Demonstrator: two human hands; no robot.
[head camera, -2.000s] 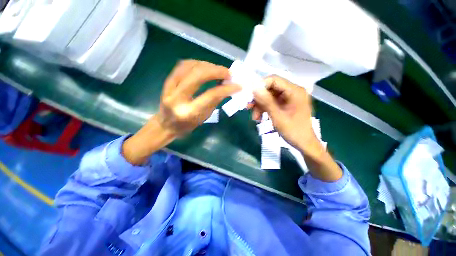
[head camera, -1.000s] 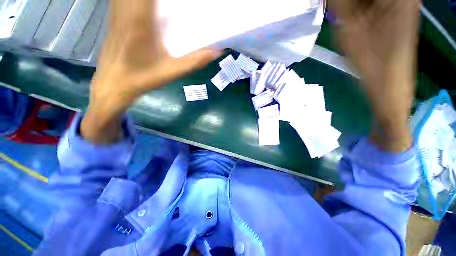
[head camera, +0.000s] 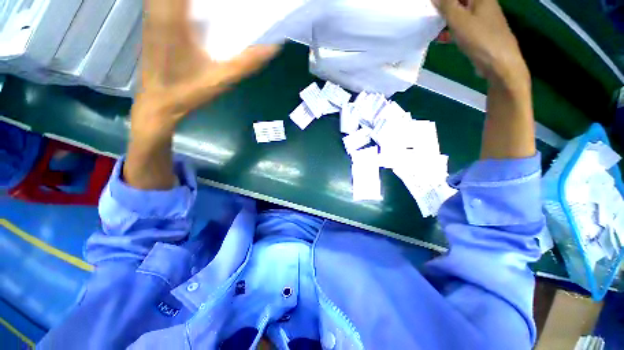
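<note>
Large white boxes (head camera: 369, 27) lie at the top centre, overexposed, so their edges are hard to part. My left hand (head camera: 178, 78) is blurred and cut off by the top edge. It grips the left end of a white box, thumb stretched along the near side. My right hand (head camera: 482, 34) is at the boxes' right corner. Its fingertips are partly cut off, so its hold is unclear. Small printed slips (head camera: 393, 137) lie in a loose overlapping pile below the boxes. A single slip (head camera: 269, 131) lies apart to the left.
The dark green bench (head camera: 308, 184) has a pale near edge. White boxes (head camera: 68, 41) stand side by side at upper left. A light blue bin (head camera: 581, 205) with white paper is at far right, above a brown carton (head camera: 568, 318). A red stool (head camera: 68, 174) stands at left.
My hands have left the slips and reached up to the white boxes. Over the last second my right hand has moved left and up, and the box between my hands has shifted slightly up.
</note>
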